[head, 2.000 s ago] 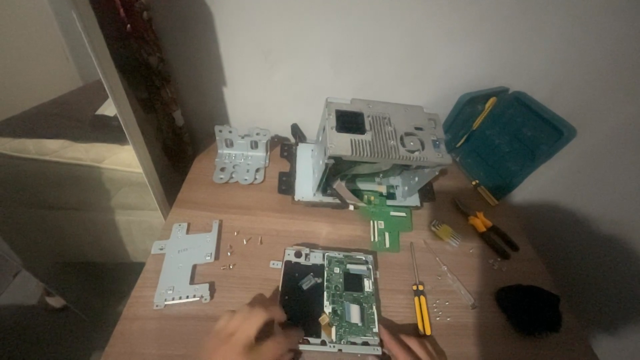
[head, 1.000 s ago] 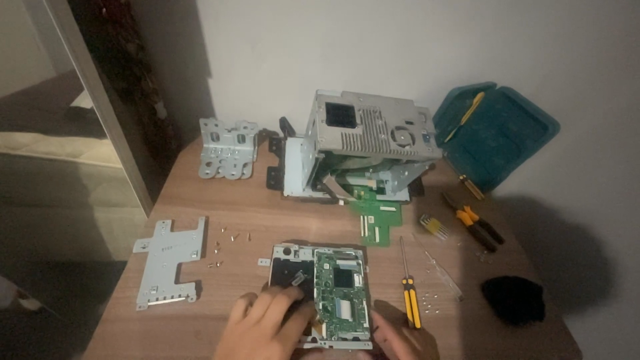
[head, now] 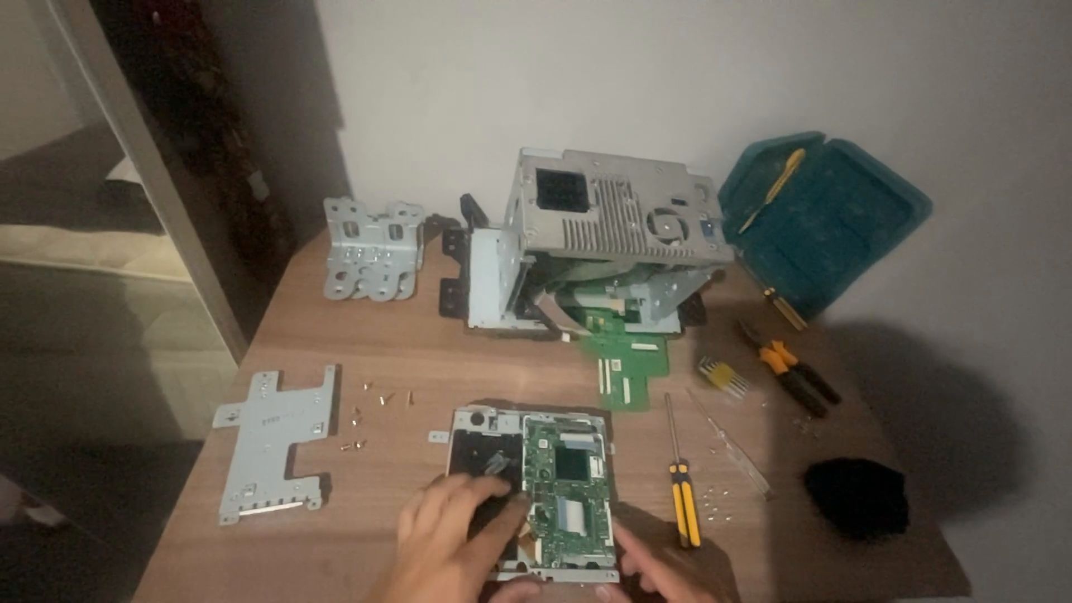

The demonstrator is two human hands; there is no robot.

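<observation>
A metal-framed electronic module [head: 486,425] lies flat near the table's front edge, with a green circuit board [head: 544,477] on its right half and a black area on its left. My left hand [head: 456,536] reaches over the lower left of the module, fingers bent near the board's left edge and an orange-brown flex cable [head: 526,540]. Whether those fingertips pinch anything cannot be made out. My right hand [head: 662,569] rests against the module's lower right side and corner, its thumb at the front edge. A yellow-and-black screwdriver [head: 683,507] lies right of the module.
Behind stand a metal chassis [head: 620,205] with a green board [head: 649,360] and a grey bracket [head: 377,251]. A flat metal plate [head: 272,444] and loose screws [head: 356,416] lie left. Right are pliers [head: 787,368], hex keys [head: 722,377], black cloth-like material [head: 858,496] and a teal case [head: 837,218].
My left hand has moved from the module's lower left edge further up over it, toward the circuit board. My right hand stays at the lower right corner.
</observation>
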